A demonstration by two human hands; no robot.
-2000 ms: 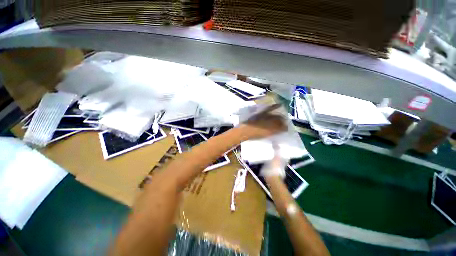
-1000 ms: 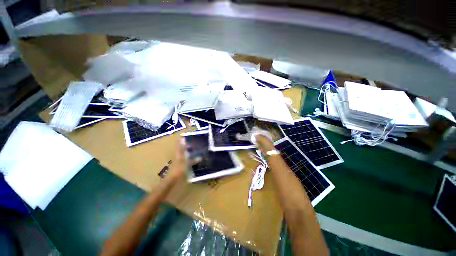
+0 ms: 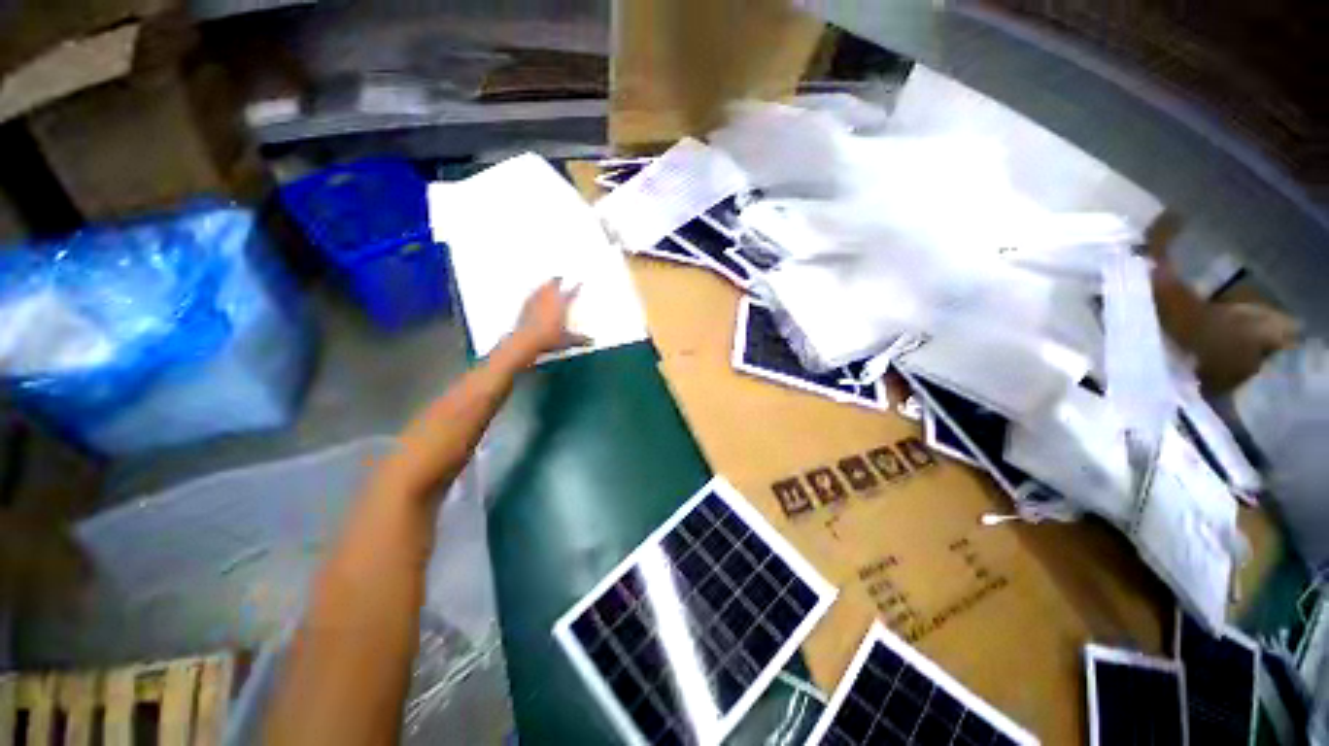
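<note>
My bare left hand reaches out to the stack of white foam sheets at the bench's left edge. It lies over the sheets near their front edge; blur hides whether its fingers grip one. My right hand is out of the picture. A solar panel with a white frame lies face up near the front, partly over the green surface and cardboard. Another panel lies beside it, cut off by the bottom edge.
White packets are piled over panels on the printed brown cardboard. More panels lie at lower right. Left of the bench are a blue bin, a blue plastic-covered stack and a wooden pallet on the floor.
The view has swung left. My left hand has let go of a panel and moved to the foam sheets. Two panels now lie near the front. My right hand has left the picture.
</note>
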